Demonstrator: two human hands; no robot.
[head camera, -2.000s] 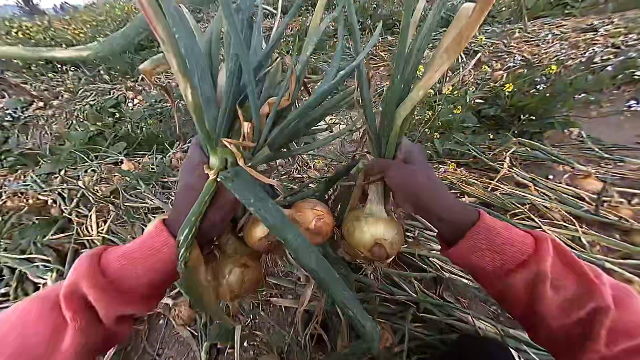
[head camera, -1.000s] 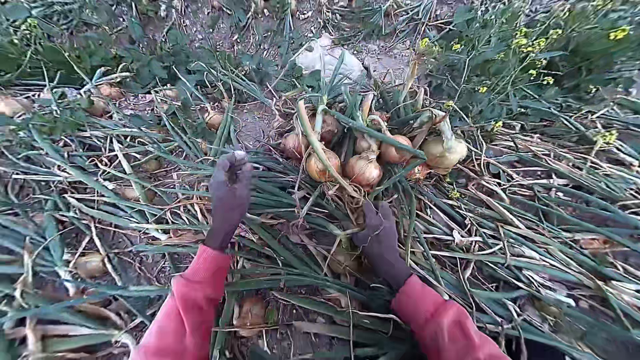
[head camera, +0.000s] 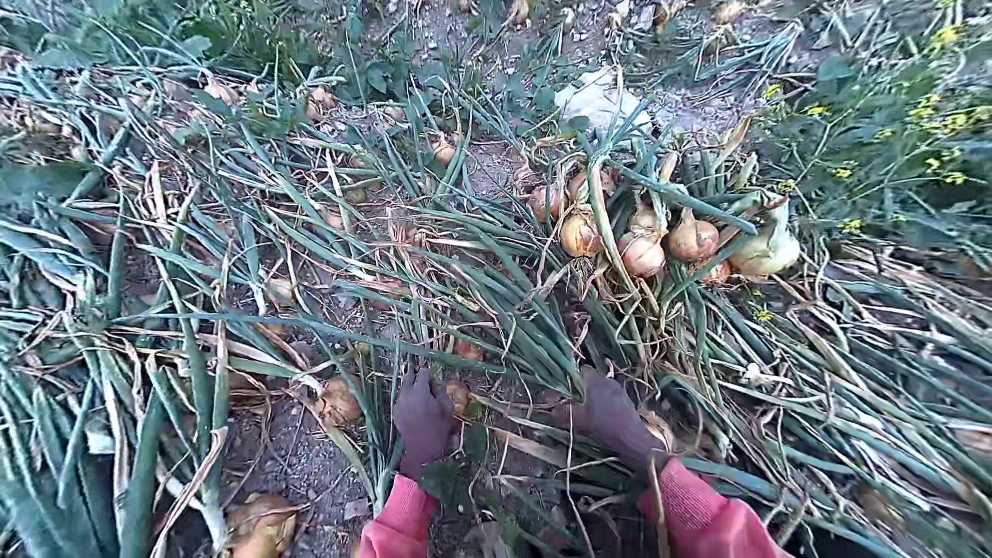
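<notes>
Low in the middle of the head view, my left hand (head camera: 424, 422) is down among onion leaves, beside a small onion bulb (head camera: 458, 396); its fingertips are partly hidden by leaves. My right hand (head camera: 616, 422) has its fingers around the lower part of a bunch of green onion leaves (head camera: 535, 341). Beyond the right hand lies a pile of pulled onions (head camera: 642, 253) with brown and yellow skins, roots and tops attached. A paler, larger onion (head camera: 766, 249) sits at the pile's right end. Left of my left hand is another onion bulb (head camera: 339, 401).
Fallen green and dry onion leaves (head camera: 845, 372) cover much of the ground. A whitish lump (head camera: 603, 101) lies behind the pile. Weeds with yellow flowers (head camera: 934, 128) grow at the upper right. An onion (head camera: 262, 527) rests on soil at the lower left.
Two seconds ago both hands held up onions by their tops; a second ago onions lay in the pile. Since then my left hand has come down into the leaves and my right hand has closed around leaves.
</notes>
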